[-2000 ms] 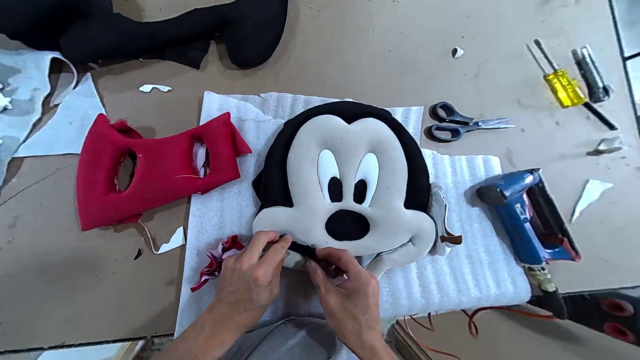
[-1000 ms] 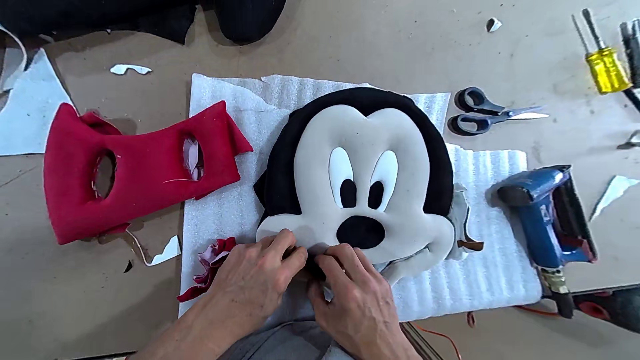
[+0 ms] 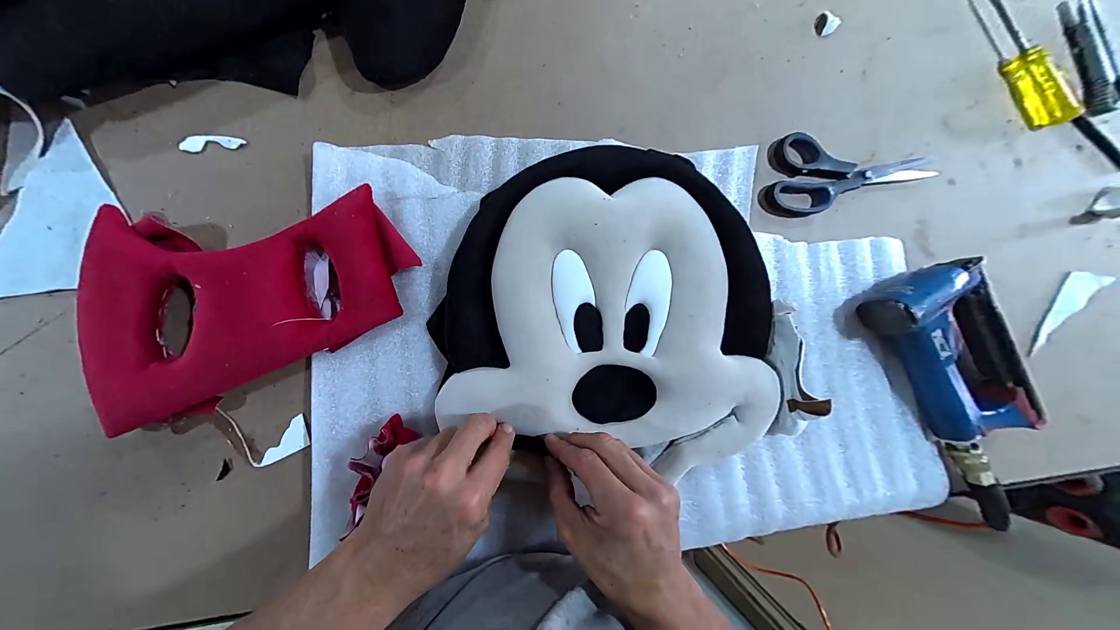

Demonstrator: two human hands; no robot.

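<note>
A padded cartoon mouse face (image 3: pixel 604 289) in grey and black fabric lies face up on white foam sheeting (image 3: pixel 857 472). At its lower left edge, my left hand (image 3: pixel 442 490) pinches the rim, thumb and forefinger together. Just to the right, my right hand (image 3: pixel 608 503) grips the same lower edge near the mouth, where a strip of black fabric (image 3: pixel 530 443) shows between the hands. The fingertips are partly hidden under the edge. A crumpled red fabric scrap (image 3: pixel 378 464) lies beside my left wrist.
Left lies a padded red piece (image 3: pixel 236 306) with two oval holes. On the right are scissors (image 3: pixel 831 179), a blue pneumatic stapler (image 3: pixel 936 350) and a yellow-handled tool (image 3: pixel 1039 87). Black fabric (image 3: pixel 157 44) lies at the upper left, white scraps (image 3: pixel 284 442) around. An orange cord (image 3: pixel 783 573) runs below.
My hands stay at the lower edge of the face. The fingers of my right hand have shifted along it, and the gap between the hands is wider than one second ago.
</note>
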